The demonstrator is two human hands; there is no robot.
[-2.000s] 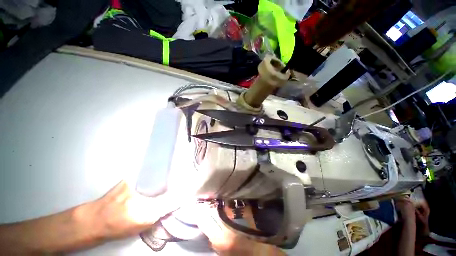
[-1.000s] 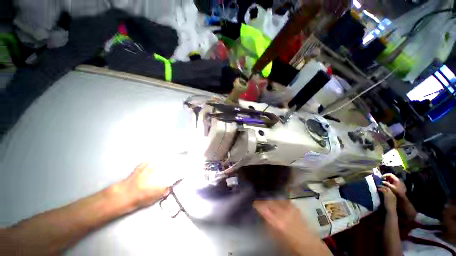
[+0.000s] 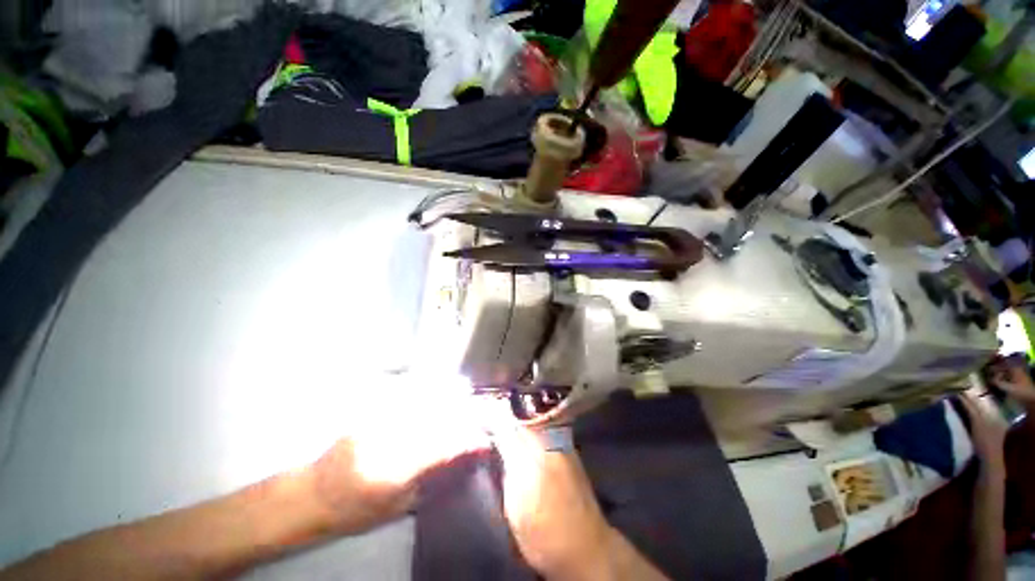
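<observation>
A dark garment panel (image 3: 670, 488) lies under the cream sewing machine head (image 3: 494, 329) and spreads toward me and to the right. My left hand (image 3: 380, 471) is at the panel's left edge, its fingertips lost in lamp glare. My right hand (image 3: 545, 488) is on the panel just below the needle area, its fingers closed on the cloth. The fingertips of both hands nearly meet there. Glare hides the presser foot and needle. Black snips with a purple patch (image 3: 579, 245) lie on the machine head.
The white table (image 3: 170, 329) extends left, with a long dark strip (image 3: 68, 227) along its edge. A green-tied dark bundle (image 3: 477, 131) lies behind. A tan spool post (image 3: 550, 159) stands above the head. A small parts tray (image 3: 863, 486) and another person's forearm (image 3: 990, 488) are at right.
The dark panel has come under the machine head and spread out. My right hand has moved left to the needle area, beside my left hand. The dark loop by my left hand no longer shows.
</observation>
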